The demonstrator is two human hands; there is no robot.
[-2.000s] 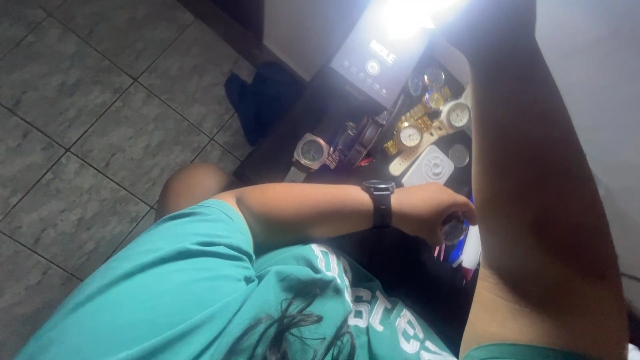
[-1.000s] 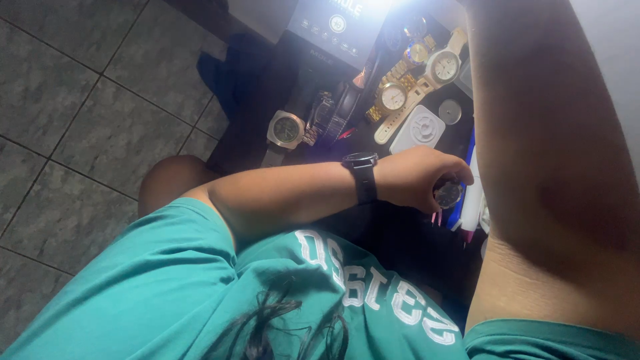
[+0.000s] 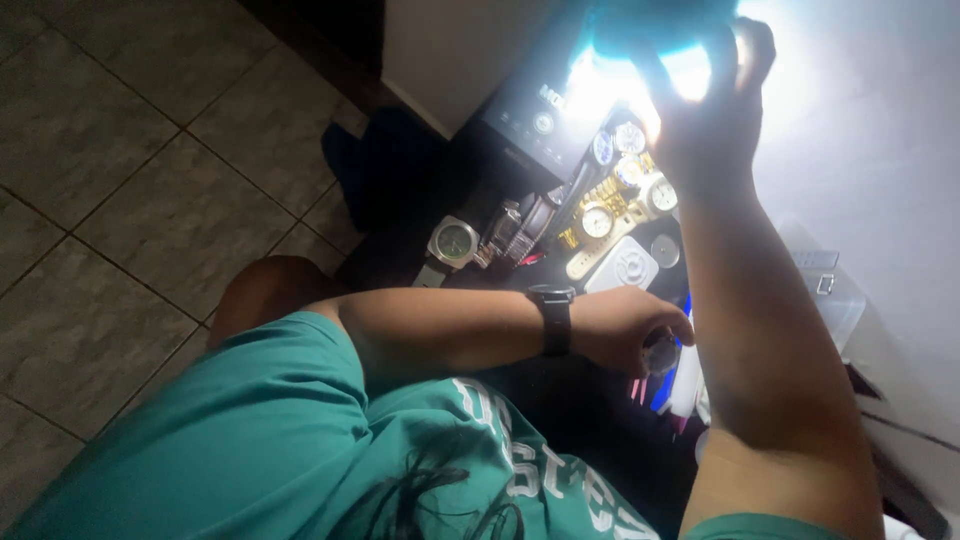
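Note:
My left hand is curled around a wristwatch with a round face, low over the dark tabletop; a black watch is strapped on that wrist. My right hand reaches up to a glowing lamp with a teal housing, its fingers around the lamp's edge; glare hides part of the grip. Between the arms lie a square-cased watch, a metal-band watch, a gold watch, a cream watch and a white square device. A small round disc is beside the device.
A black printed box stands behind the watches. Blue and white pen-like items lie beside my left hand, partly under my right forearm. A clear plastic container is at the right, by the pale wall. Tiled floor spreads out at the left.
The view has shifted, and now more of the lamp and my right hand show. My left hand keeps hold of the round-faced watch.

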